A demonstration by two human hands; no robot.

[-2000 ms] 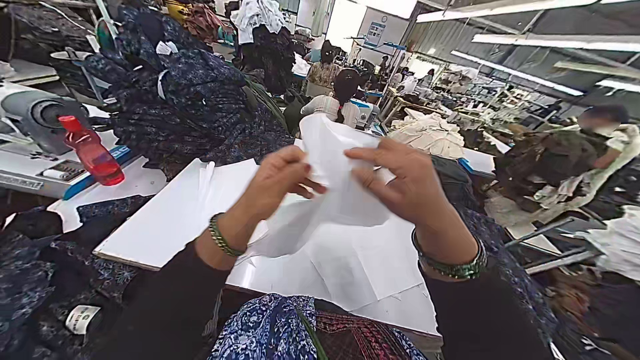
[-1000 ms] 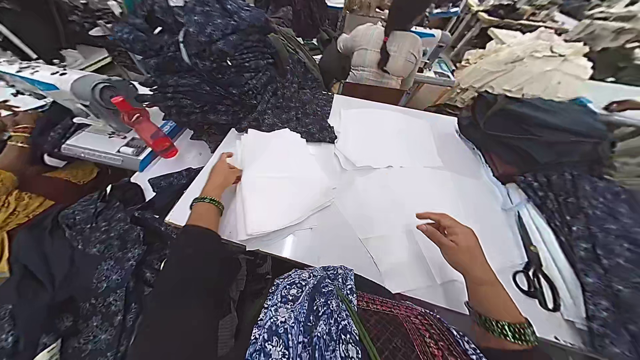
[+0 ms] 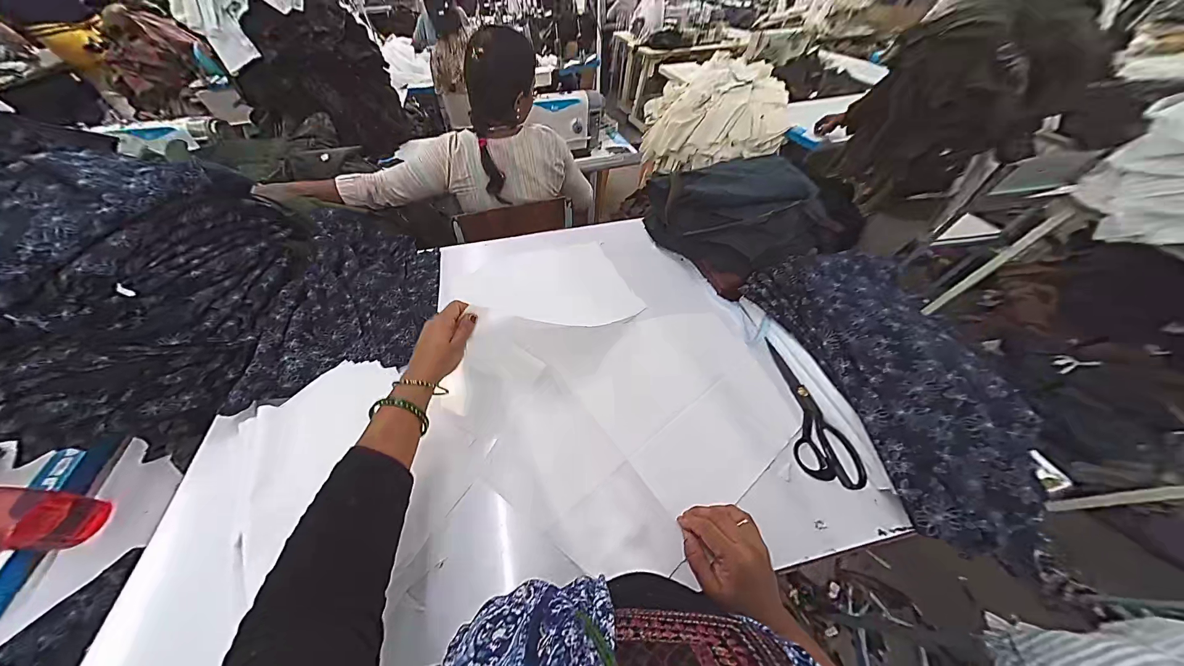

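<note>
My left hand [image 3: 446, 340] pinches the far left corner of a thin white sheet [image 3: 592, 416], which lies spread over the white tabletop [image 3: 832, 504]. At the sheet's near right corner is my right hand [image 3: 726, 555], its thumb and fingers closed on the edge. Another white piece [image 3: 555, 282] lies beyond, toward the table's far side. A stack of white pieces [image 3: 287, 472] rests to the left, beside my left forearm. Black-handled scissors [image 3: 814, 425] lie on the right part of the table.
Dark blue patterned fabric [image 3: 314, 305] is heaped at the left, and more [image 3: 897, 388] hangs along the right edge. A dark cloth bundle [image 3: 740, 208] sits at the far right corner. A person [image 3: 499, 157] sits beyond the table. A red bottle [image 3: 55, 518] lies at the left.
Two seconds ago both hands held a white piece raised; now a sheet lies flat between them. My left hand has left the stack that it touched one second ago. The view has shifted.
</note>
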